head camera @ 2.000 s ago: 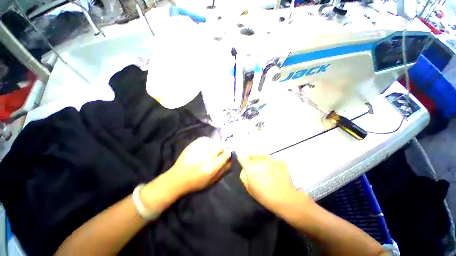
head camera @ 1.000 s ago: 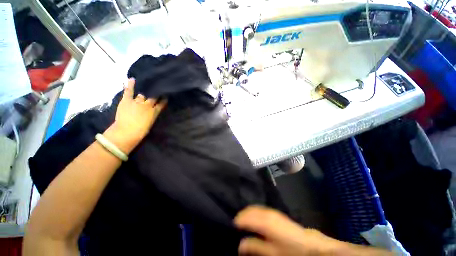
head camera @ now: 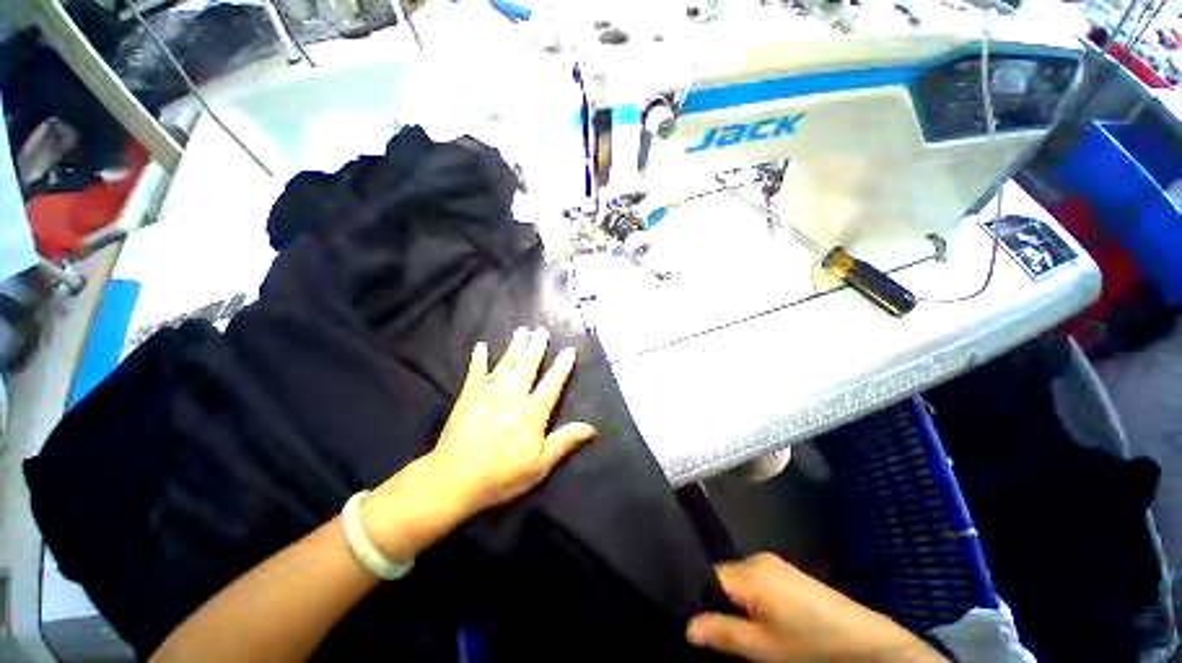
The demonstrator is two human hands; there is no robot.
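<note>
A black garment piece lies bunched on the left of the machine bed and hangs over the front table edge. Its right edge runs from the presser foot area down toward me. My left hand lies flat on the cloth with fingers spread, just below the needle area. My right hand grips the cloth's edge low at the front, below the table. The needle area is bright, so the exact contact of foot and cloth cannot be told.
The white sewing machine stands behind the bed. A screwdriver lies by its arm. A blue basket is below the table edge, with black cloth to its right. A blue bin is far right.
My left hand has moved from the upper left of the cloth down and right, and now lies flat near the needle. My right hand has shifted slightly right, still at the cloth's lower edge.
</note>
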